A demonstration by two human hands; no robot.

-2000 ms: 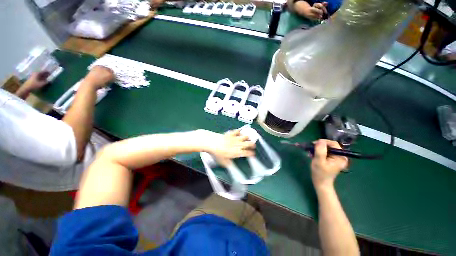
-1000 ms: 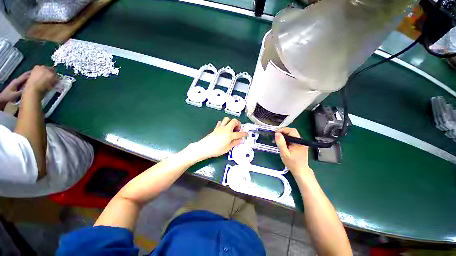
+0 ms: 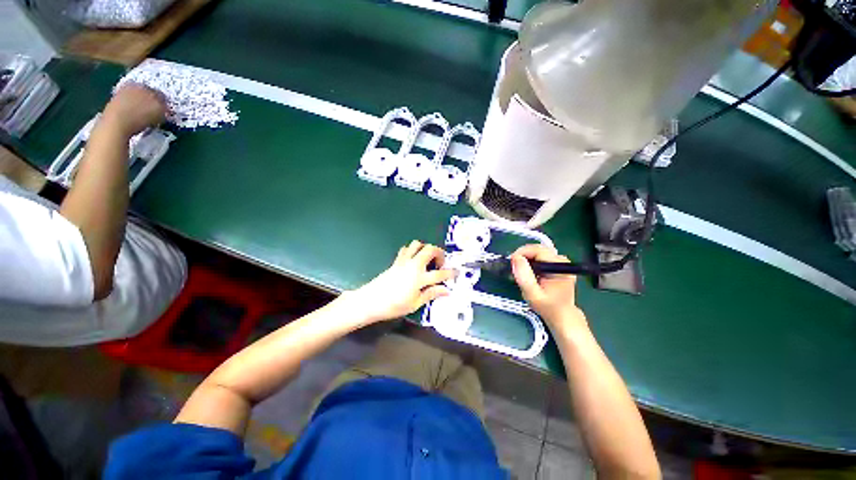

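Observation:
Three white plastic housings lie side by side on the green bench, the nearest one by the front edge, the farthest one below the hood. My right hand holds the black soldering iron like a pen, its thin tip pointing left at the round end of the middle housing. My left hand has its fingertips on that same round end, close to the tip, and holds it on the bench. My hands partly cover the middle housing. Whether the tip touches it I cannot tell.
A white fume hood hangs just beyond the work. Three finished or waiting housings lie left of it. A dark metal iron stand is at right, with the black cord above it. A neighbour's hand is at a heap of white parts.
The housings, first handled by my left hand, now lie flat in a row. The iron tip has moved from the farthest housing to the middle one, with my left fingers beside it.

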